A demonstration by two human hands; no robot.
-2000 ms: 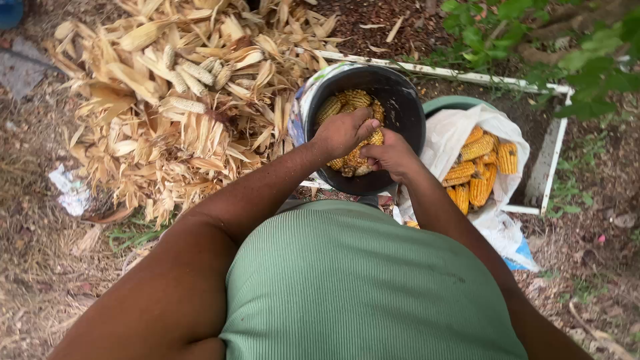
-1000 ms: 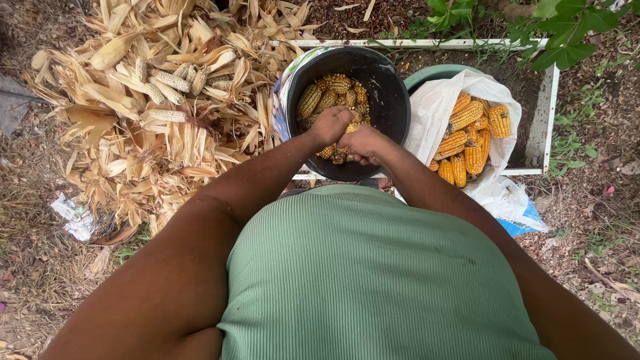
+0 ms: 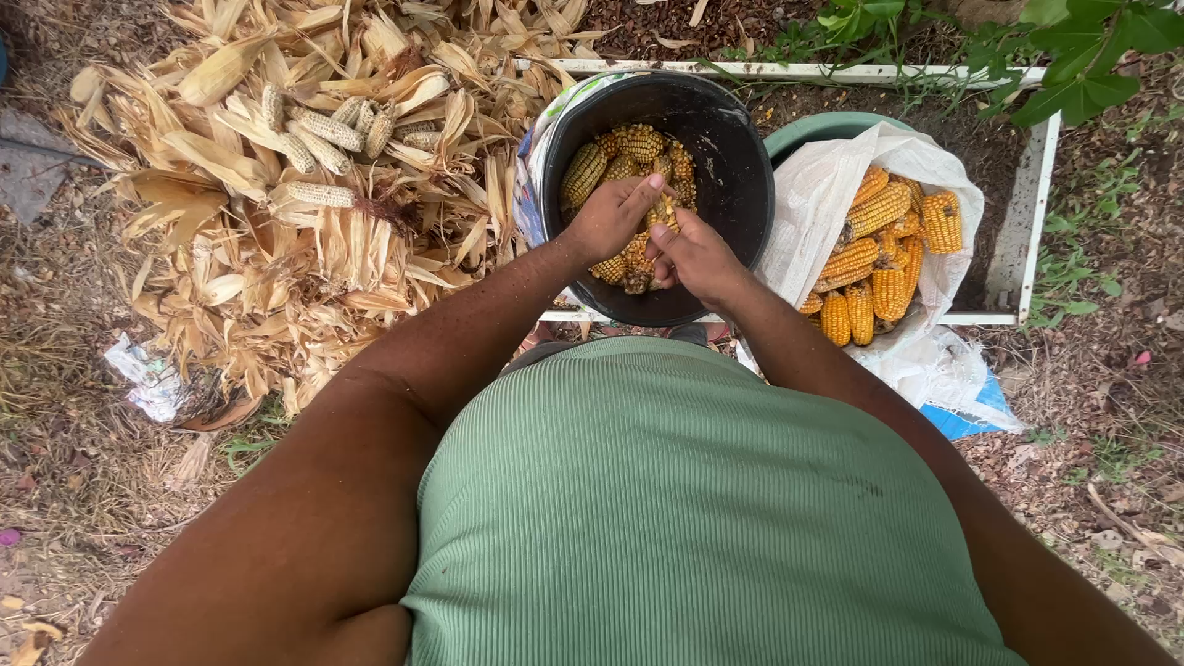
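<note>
A black bucket with a printed covering on its left side holds dried ears of corn. Over its middle, my left hand and my right hand come close together. Between them is a partly visible ear of corn. My right hand's fingers are curled around its lower part. The thumb and forefinger of my left hand lie near its upper end, and whether they grip it is hard to tell.
At the left lies a heap of dry corn husks with bare corn cobs on it. Right of the bucket, a white woven sack of yellow corn ears rests in a green tub. A white metal frame surrounds them; leaves hang at the upper right.
My hands, close together over the bucket one second ago, are now slightly apart, with the left hand's fingers raised. The view has shifted a little.
</note>
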